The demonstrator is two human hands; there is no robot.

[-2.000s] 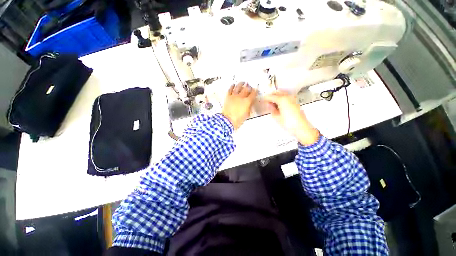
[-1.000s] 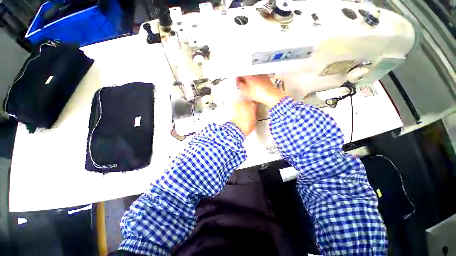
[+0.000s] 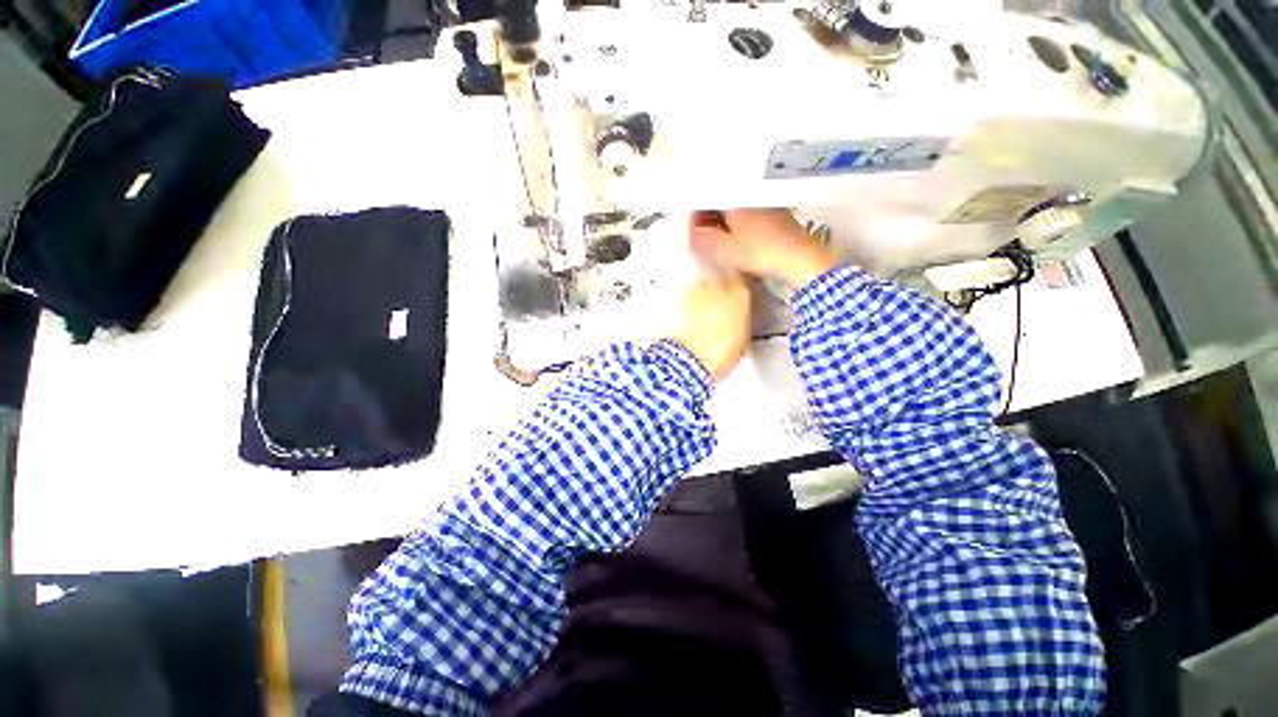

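The white sewing machine [image 3: 897,105] stands across the table. My left hand [image 3: 718,322] is under the machine arm, right of the needle area [image 3: 568,259]. My right hand [image 3: 764,241] is just above and right of it, partly under the arm. The fingertips of both hands come close together; they are blurred and overexposed, so I cannot tell whether they hold anything. A black fabric panel [image 3: 358,343] with a pale curved line and a small pale label lies flat on the table, left of the machine.
A thick stack of black panels [image 3: 126,210] lies at the far left of the white table [image 3: 112,490]. A blue crate [image 3: 224,42] is beyond the table. A dark cord [image 3: 1020,336] hangs at the right. A black panel [image 3: 1086,546] lies below table level at the lower right.
My right hand has moved left and in under the machine arm, above my left hand. My left hand has shifted slightly lower. The view has shifted, so the machine appears further right.
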